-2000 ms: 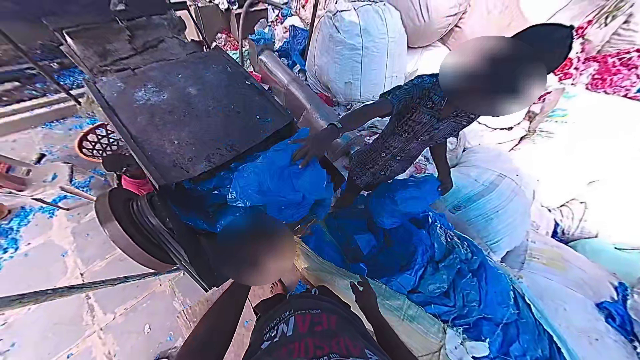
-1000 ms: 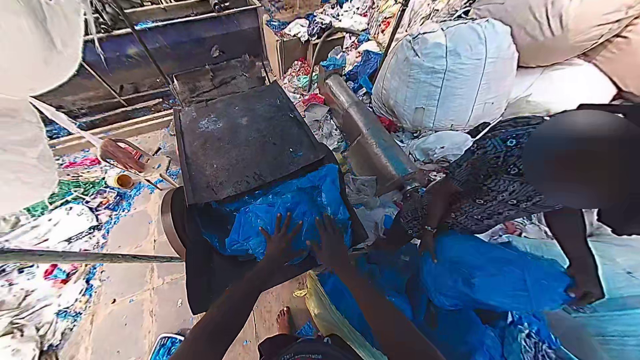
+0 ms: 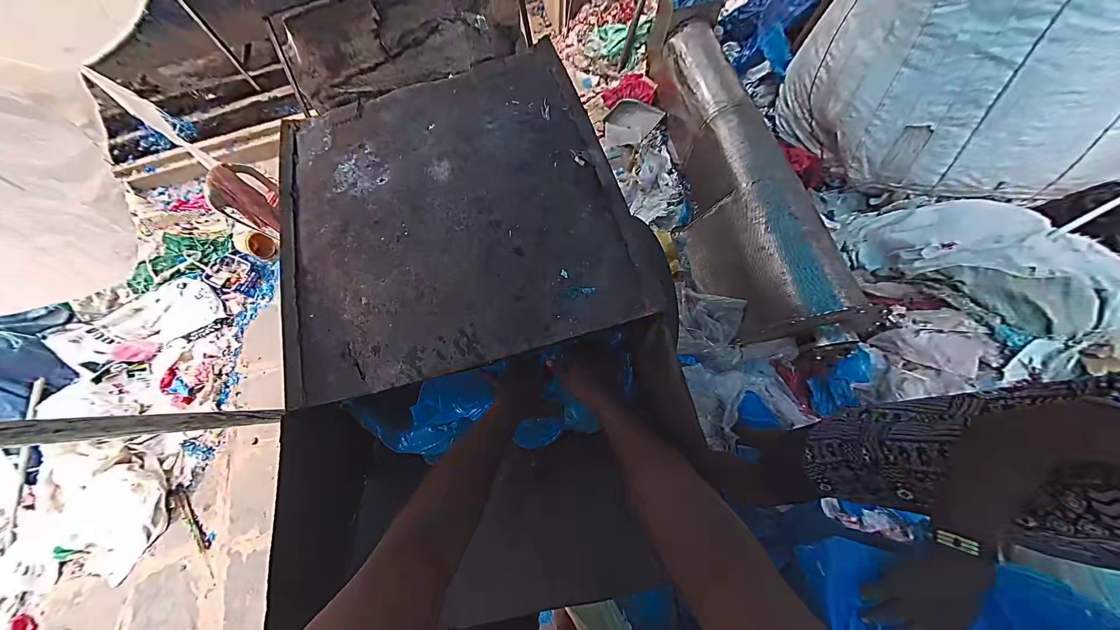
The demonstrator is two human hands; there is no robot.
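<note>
Blue plastic film (image 3: pixel 451 407) lies deep in the open mouth of a dark metal machine hopper (image 3: pixel 472 227), under its flat, scuffed top plate. Both my arms reach into that opening. My left hand (image 3: pixel 521 385) is against the film in shadow, and my right hand (image 3: pixel 577 376) is just beside it, also on the film. The fingers of both hands are mostly hidden by shadow and the plate's edge, so whether they grip is unclear. More blue film (image 3: pixel 831 569) lies low on the right, by another person's hand.
Another person's patterned sleeve (image 3: pixel 884 446) is close on my right. A metal cylinder (image 3: pixel 752 192) lies beyond the hopper among plastic scraps. A large white sack (image 3: pixel 945 96) stands at the upper right. A thin bar (image 3: pixel 140 427) crosses at left; scraps cover the ground there.
My hands have gone from on top of the blue film to deeper inside the hopper, and the film now sits farther in. The view has moved closer to the hopper.
</note>
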